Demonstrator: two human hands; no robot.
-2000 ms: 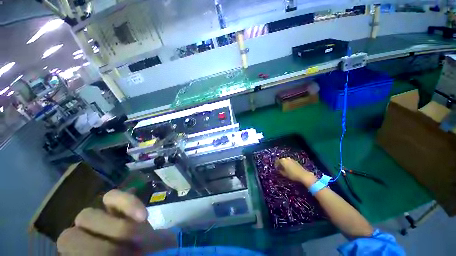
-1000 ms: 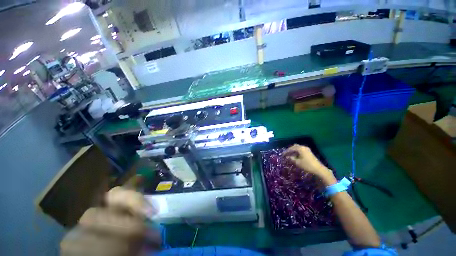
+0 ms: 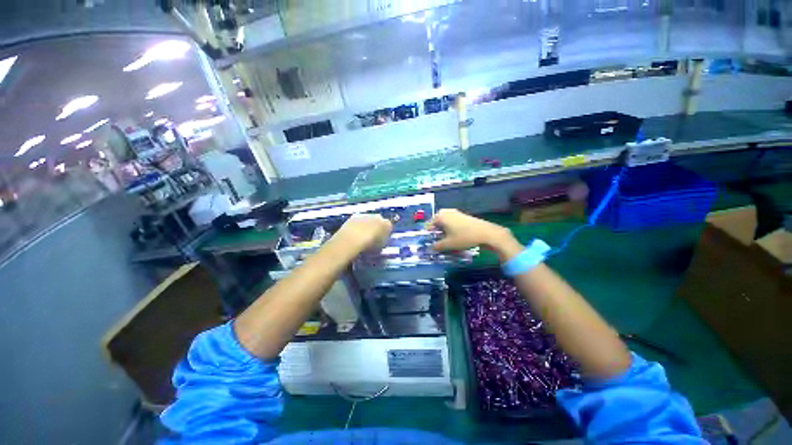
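The white bench machine (image 3: 365,363) stands in front of me, with a shiny feed rail (image 3: 412,252) across its top. My left hand (image 3: 369,231) is at the rail near the middle of the machine, fingers curled; whether it holds a part is too small to tell. My right hand (image 3: 456,233) is at the rail's right end, thumb and fingers bent towards the rail; any part between them cannot be made out. A black tray (image 3: 465,348) full of small purple components with shiny leads (image 3: 512,348) lies right of the machine. A light blue strap is on my right wrist.
An open brown carton (image 3: 174,326) is low at left. Dark pliers (image 3: 651,345) lie right of the tray, a larger brown carton (image 3: 738,278) further right. A blue bin (image 3: 656,198) and a small brown box (image 3: 549,209) stand at the back under the shelf (image 3: 521,169).
My right hand has left the component tray and moved up and left to the rail. My left hand has moved from the lower left up onto the machine top. The camera view has shifted slightly.
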